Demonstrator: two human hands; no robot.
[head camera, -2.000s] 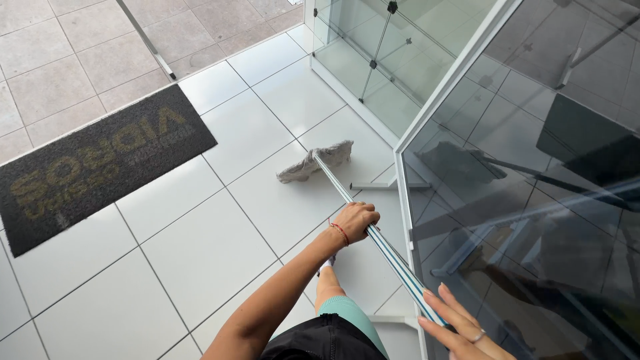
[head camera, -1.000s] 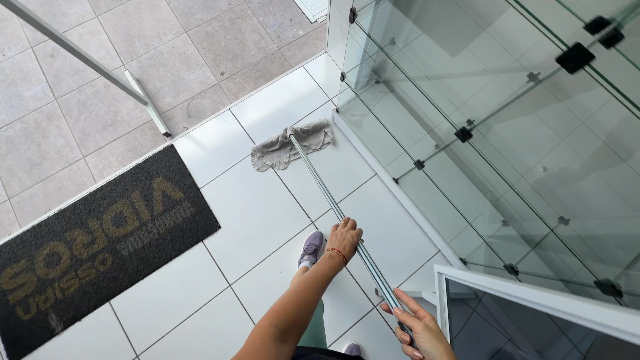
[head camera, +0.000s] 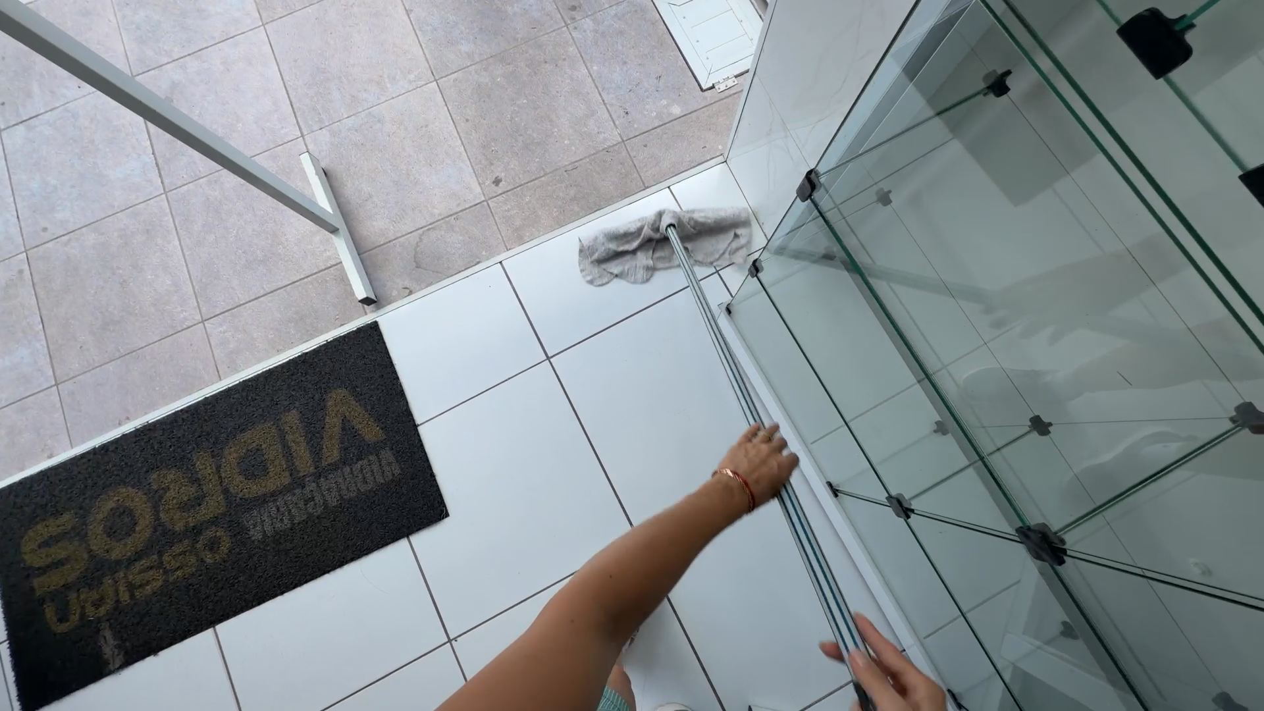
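Observation:
A long striped pole (head camera: 726, 341) runs from the lower right up to a grey cloth (head camera: 664, 245), which is draped over the head at its far end and lies on white floor tiles by the doorway corner. My left hand (head camera: 758, 464), with a red bracelet at the wrist, is wrapped around the middle of the pole. Lower down, near the pole's top end, my right hand (head camera: 882, 671) holds it between thumb and fingers. What the cloth covers is hidden.
Glass shelving with black connectors (head camera: 1042, 543) stands close along the right. A dark doormat (head camera: 227, 504) bearing writing lies at the left. Beyond the threshold, a metal bar with a foot (head camera: 339, 229) stands on beige tiles, and a white vented panel (head camera: 709, 39) lies at the top.
The cloth on the pole has moved forward over the white tiles, to the corner by the doorway and the glass shelving. Both hands remain on the pole. The view has shifted.

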